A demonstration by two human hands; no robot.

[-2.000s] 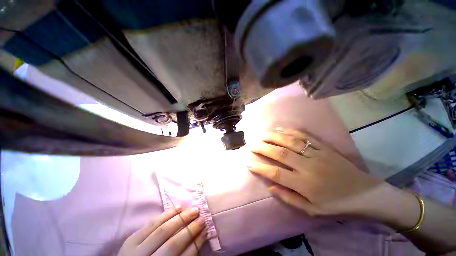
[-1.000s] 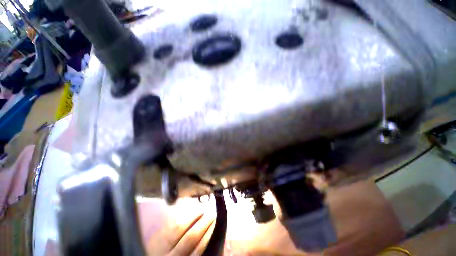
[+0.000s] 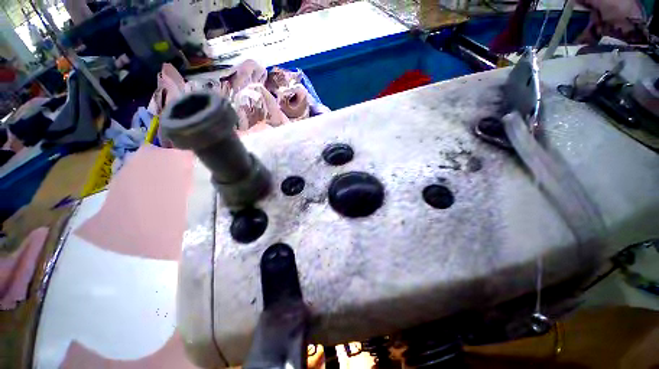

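The scuffed white sewing machine head (image 3: pixel 405 252) fills the middle and hides the sewing area. A pink garment panel (image 3: pixel 144 205) lies on the white table left of the head, and more pink cloth (image 3: pixel 134 357) shows at the bottom left. A thin gold bracelet and an orange-brown stretch, seemingly my right forearm (image 3: pixel 614 342), show below the head at the lower right; my right hand is hidden. My left hand cannot be made out; only small, brightly lit patches show under the head at the bottom edge.
A grey hollow-topped post (image 3: pixel 217 148) stands on the head. Behind are rolled pink pieces (image 3: pixel 253 94) and a blue trough (image 3: pixel 347 68) with red cloth. A brown side board (image 3: pixel 61 187) at left holds small pink pieces (image 3: pixel 22 267). Thread runs down the head's front.
The view has risen from the cloth to the top of the machine head. Both hands, seen on the pink cloth two seconds ago, have dropped behind the head or out of the picture.
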